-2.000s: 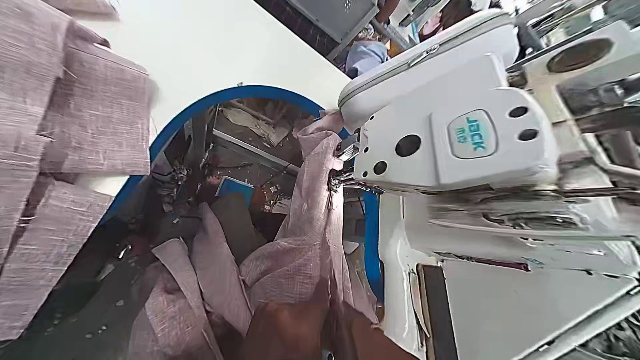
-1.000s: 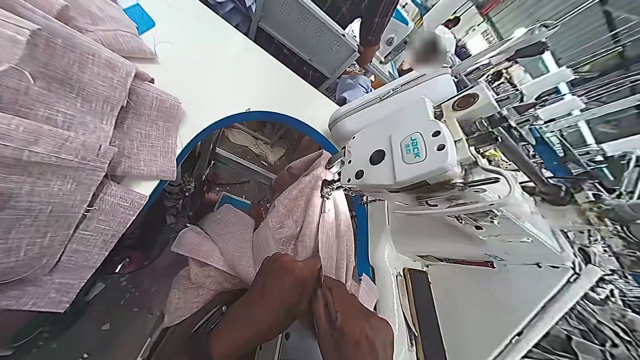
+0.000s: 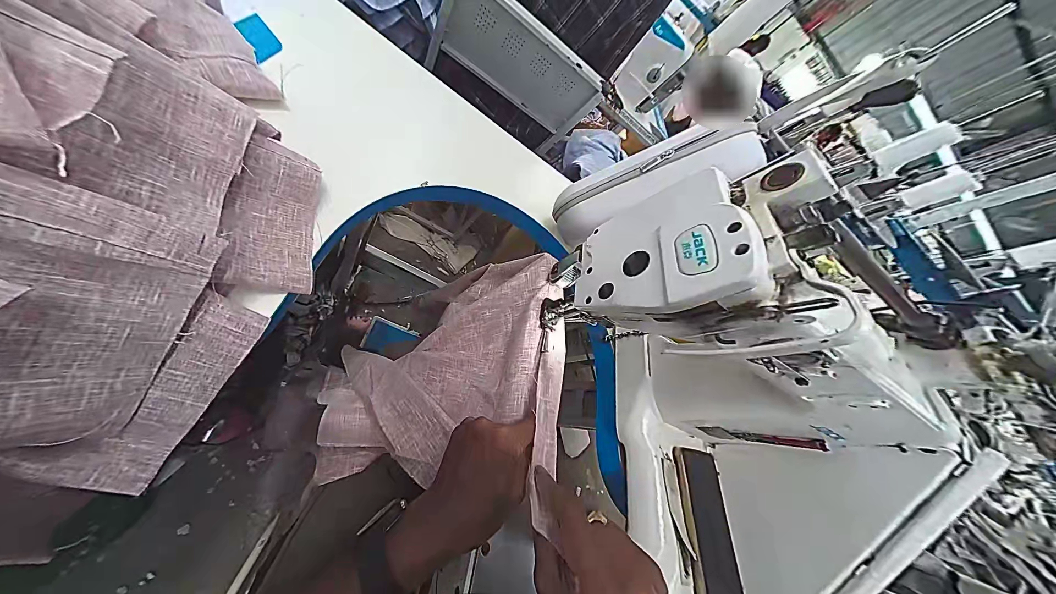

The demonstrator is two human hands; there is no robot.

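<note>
Pinkish woven fabric [image 3: 470,355] hangs from the needle and presser foot area [image 3: 554,309] of a white Jack sewing machine [image 3: 676,256]. My left hand [image 3: 487,462] is closed on the fabric's edge below the machine head, with a dark band on that wrist. Just right of it and lower, my right hand [image 3: 590,536] pinches the narrow folded strip at the same edge; a ring shows on one finger. The fabric between hands and presser foot is drawn fairly straight, and its loose part spreads left.
More pinkish fabric pieces [image 3: 148,223] lie piled on the white table [image 3: 396,124] at left. A blue-edged cutout [image 3: 437,194] surrounds the work spot. A blue square [image 3: 259,38] lies by the pile. Behind are a grey metal panel [image 3: 520,58] and a person with blurred head [image 3: 722,91].
Two seconds ago the hands were low and blurred at the frame's bottom; now both grip the fabric edge. The fabric below the machine head has spread out to the left. The view has shifted.
</note>
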